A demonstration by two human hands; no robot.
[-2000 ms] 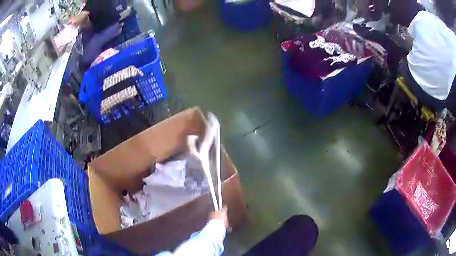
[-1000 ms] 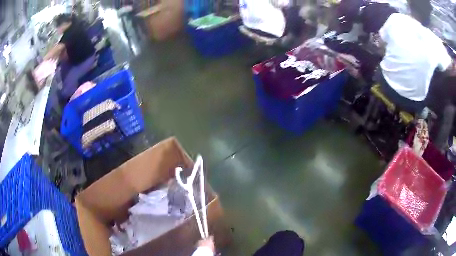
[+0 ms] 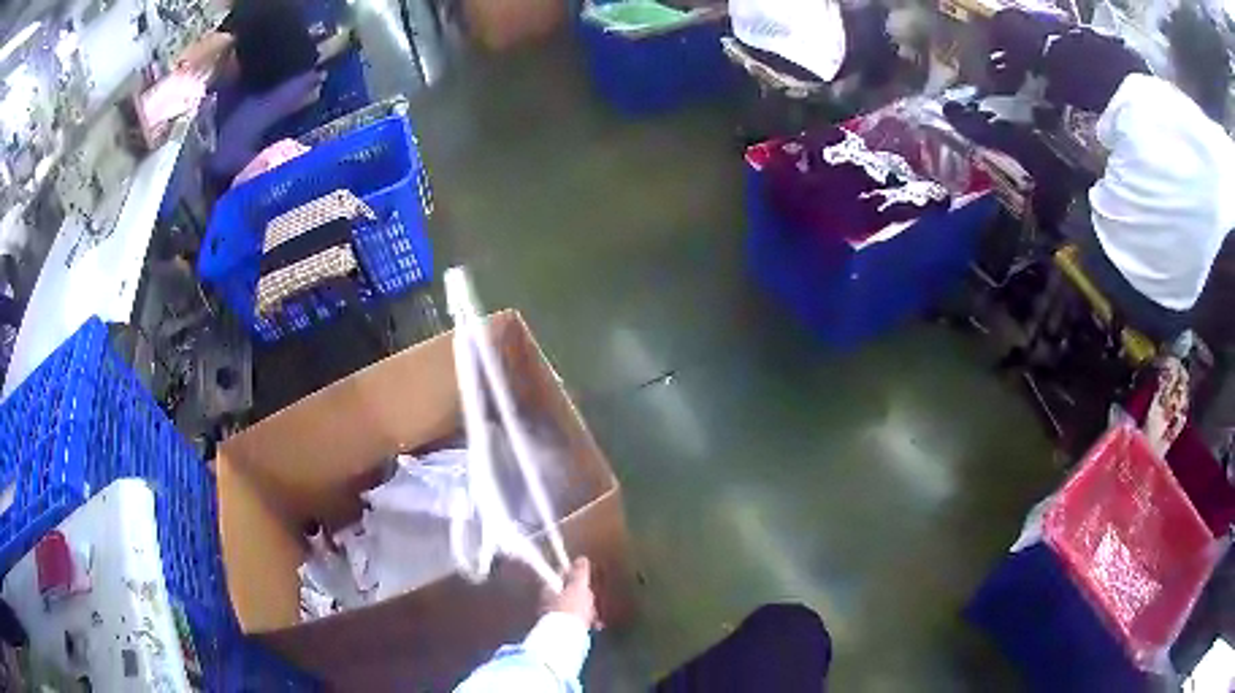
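My left hand (image 3: 574, 593), in a pale blue sleeve at the bottom centre, is closed on one end of a white plastic hanger (image 3: 477, 406). The hanger is raised in the air, slightly blurred, and overlaps the open brown carton (image 3: 352, 413) from my view. Crumpled white pieces (image 3: 413, 528) lie inside the carton. I cannot tell whether the hanger touches them. My right hand is not in view.
Blue crates (image 3: 406, 217) stand behind and left of the carton. A blue bin (image 3: 847, 278) with maroon cloth and a red basket (image 3: 1131, 542) on a dark blue bin stand right. Seated workers (image 3: 1165, 190) line the aisle (image 3: 759, 447). My dark-clothed leg (image 3: 759, 657) shows below.
The hanger has swung left and its outer end now points up and left past the carton's back edge. More of my left hand and sleeve shows than one second ago. The view has shifted.
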